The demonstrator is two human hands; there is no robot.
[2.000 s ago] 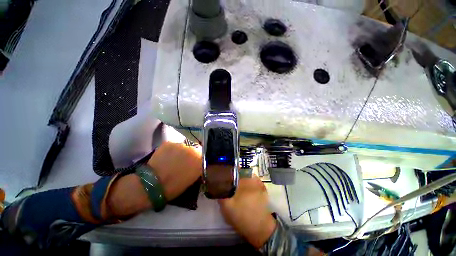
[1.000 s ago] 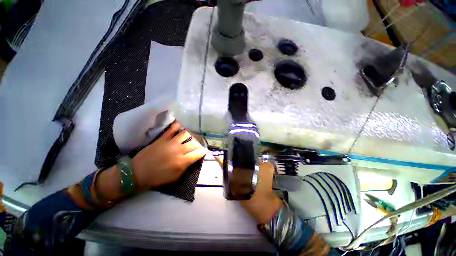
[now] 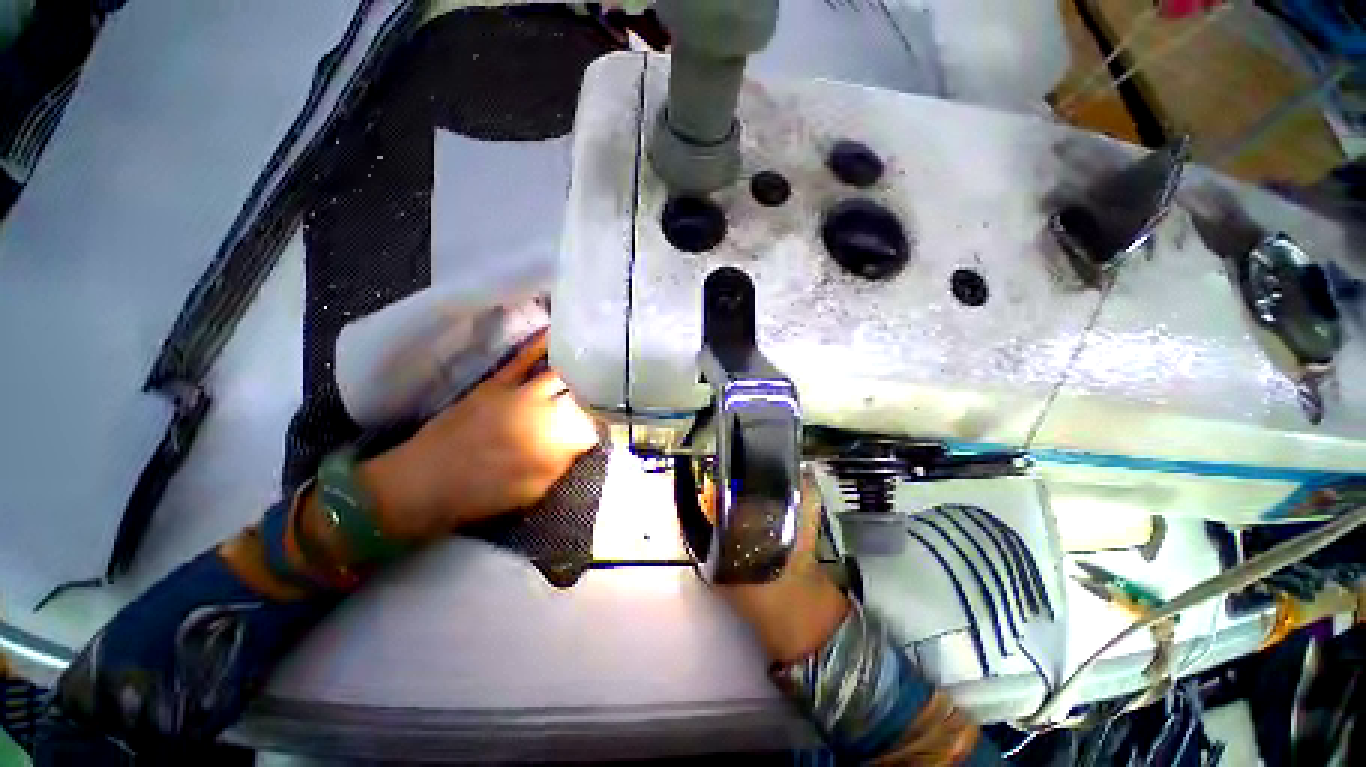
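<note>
A dark speckled panel with a pale panel on it lies left of the white sewing machine head. My left hand is closed on the folded edge of the panels, just left of the lit needle area. A dark corner of cloth shows under and beside this hand. My right hand is partly behind the shiny take-up lever guard; its fingertips are hidden, and whether it holds anything cannot be told.
A large pale stack with dark striped edges lies at the left. The striped curved piece and greenish-handled snips lie right of the needle. A loose pale cord crosses the right side. Dark pieces hang at the lower right.
The view has shifted over the machine. My left hand has moved from the needle area back to the left with the cloth, and more of the lit bed shows. My right hand stays near the guard.
</note>
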